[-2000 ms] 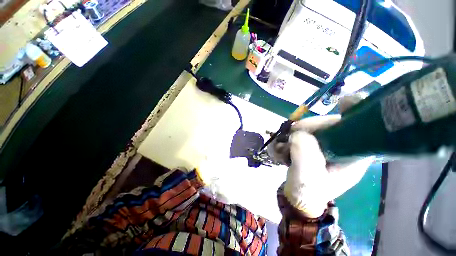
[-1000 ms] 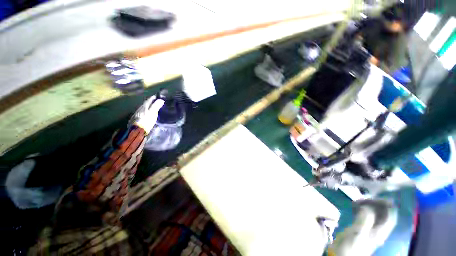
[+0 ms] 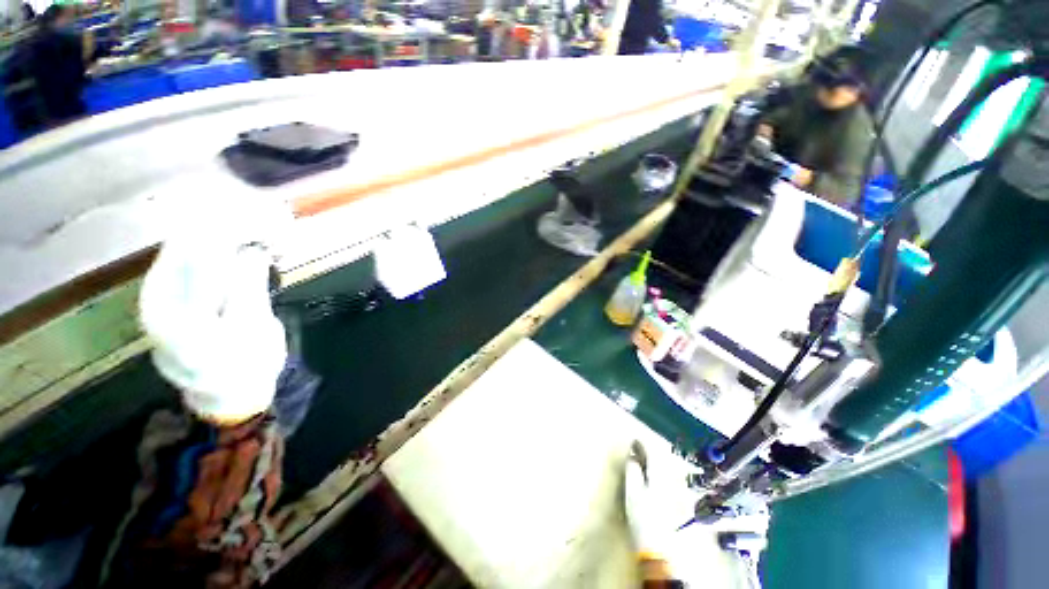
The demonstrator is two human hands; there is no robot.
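Observation:
My left hand (image 3: pixel 213 328), in a white glove, is raised over the belt (image 3: pixel 403 339) at the left. Its fingers are overexposed, and its grip is unclear. A clear plastic bag (image 3: pixel 297 389) shows behind and below it on the belt. My right hand (image 3: pixel 640 512), also white-gloved, is low over the right part of the cream-white board (image 3: pixel 518 460), cut by the bottom edge; its fingers are unclear. The dark green screwdriver (image 3: pixel 949 334) hangs at the right, its metal nozzle (image 3: pixel 736 483) pointing down-left near the board's right edge.
A squeeze bottle (image 3: pixel 627 297) and pen cup (image 3: pixel 661 334) stand by the white screw feeder (image 3: pixel 753 299). Another bagged item (image 3: pixel 572 224) lies further along the belt. A black flat case (image 3: pixel 299 140) is on the white shelf. A paper card (image 3: pixel 408 261) hangs beyond the belt. A person (image 3: pixel 834 127) is behind.
The view has turned up and left. The black unit under the nozzle two seconds ago is off the board. My left hand held a bagged black unit over the belt one second ago; it now looks larger and nearer.

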